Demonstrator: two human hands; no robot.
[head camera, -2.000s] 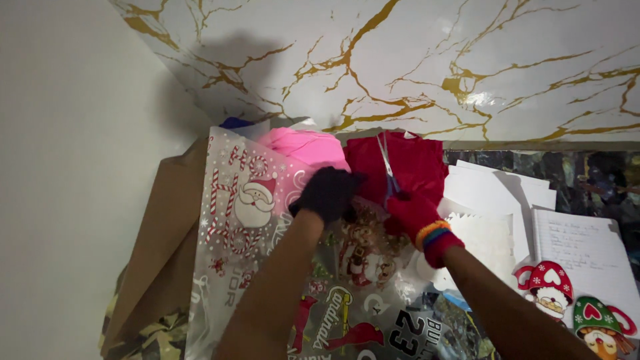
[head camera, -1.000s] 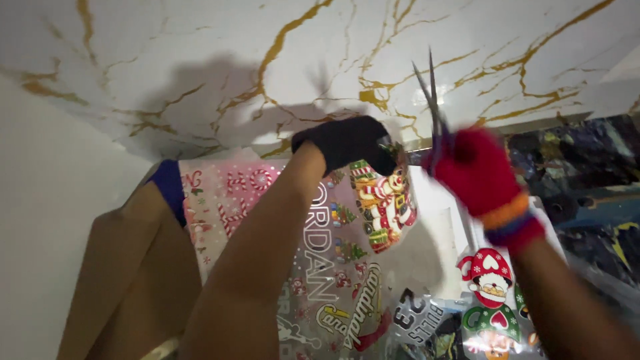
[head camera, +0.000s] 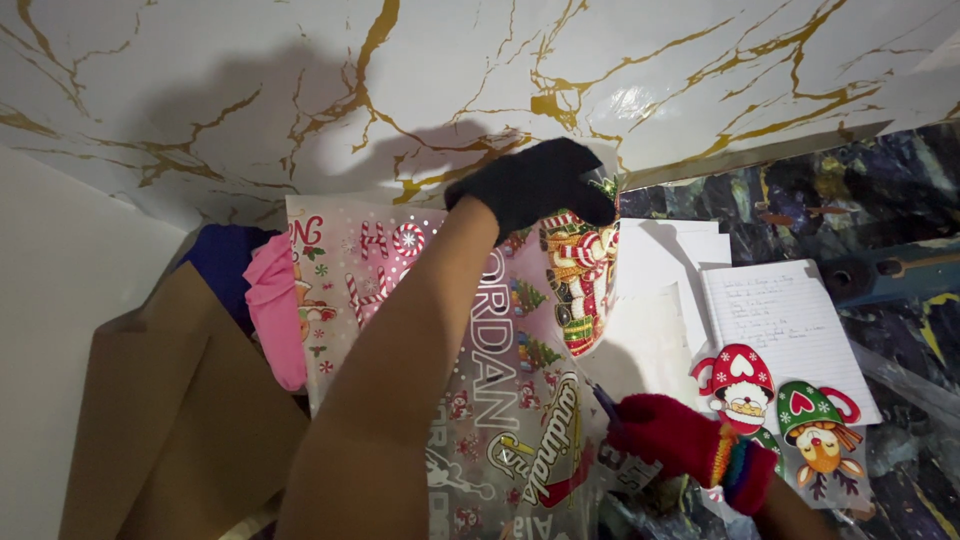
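My left hand (head camera: 540, 187), in a black knit glove, grips the top edge of a clear film sheet printed with a Christmas figure (head camera: 581, 277). My right hand (head camera: 667, 435), in a red knit glove with striped cuff, holds scissors (head camera: 604, 401) low at the right edge of that sheet; the blades are hard to make out against the film. Larger transfer film sheets (head camera: 337, 277) with candy canes and lettering lie under my left forearm. Pink fabric (head camera: 276, 315) and dark blue fabric (head camera: 221, 262) show at their left.
Brown paper or card (head camera: 150, 405) lies at the left. White sheets (head camera: 667, 262), a lined notebook (head camera: 795, 315) with handwriting, a Santa cup cutout (head camera: 741, 382) and a reindeer cup cutout (head camera: 814, 427) lie at the right on a dark patterned surface. A gold-veined white marble-look panel (head camera: 450, 67) stands behind.
The scissors, raised beside the film one second ago, are now down at its lower right edge. The red fabric seen two seconds ago is no longer in view.
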